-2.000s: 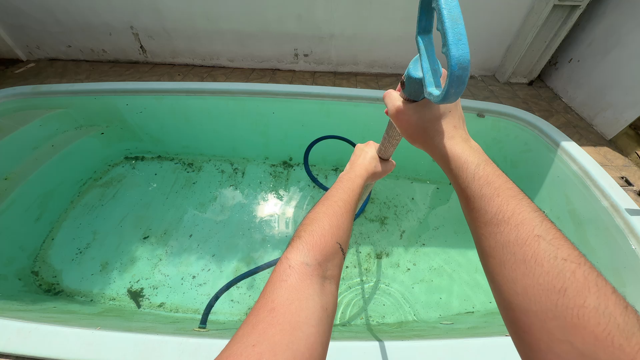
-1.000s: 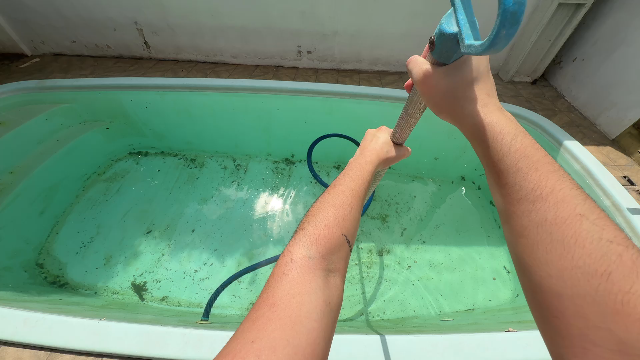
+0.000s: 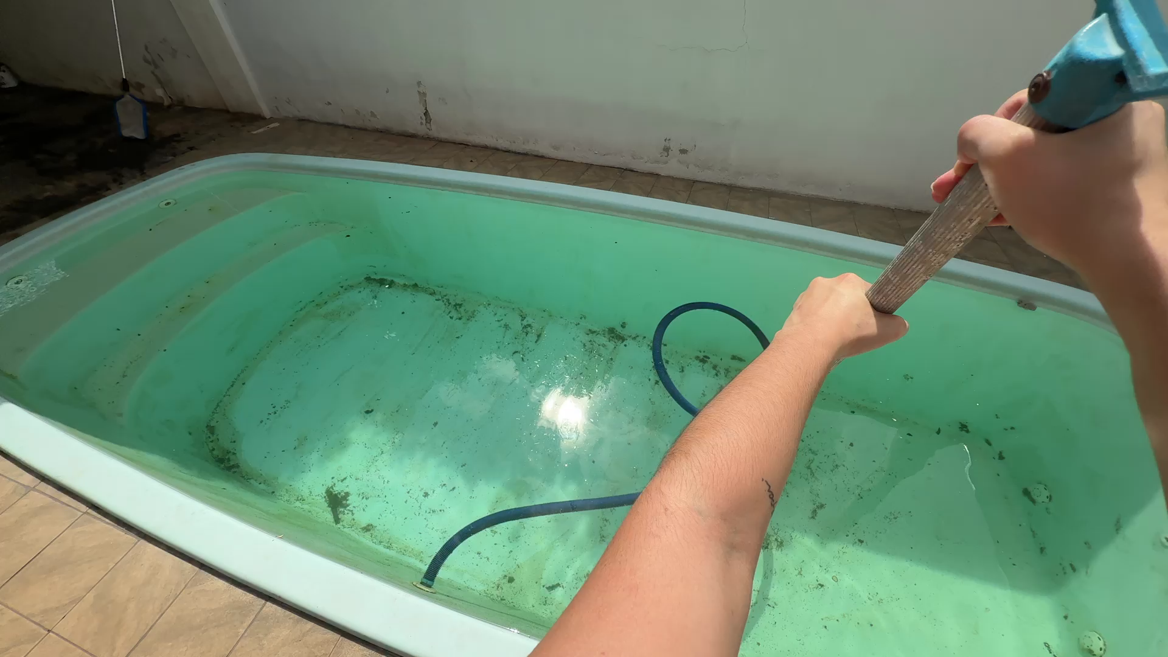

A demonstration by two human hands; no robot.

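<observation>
My left hand (image 3: 844,315) is closed around the lower visible part of a worn, ribbed pole (image 3: 940,233). Higher up, my right hand (image 3: 1068,178) grips the same pole just under its blue plastic handle (image 3: 1086,73), which runs out of view at the top right. The pole slants down to the left; its part beyond my left hand is hidden by hand and forearm. Below lies a green-tinted pool (image 3: 438,374) with shallow water and dark debris on its floor. A blue hose (image 3: 538,507) curves and loops in it, partly behind my left forearm.
Pale rims (image 3: 210,520) edge the pool, with molded steps (image 3: 219,265) at its left end. Tan floor tiles (image 3: 68,570) run along the near side. A white wall (image 3: 584,82) with peeling patches stands behind. A blue-framed skimmer net (image 3: 131,117) rests at the far left.
The view has swung left, bringing the steps and the skimmer net into sight. Both hands keep their hold on the pole.
</observation>
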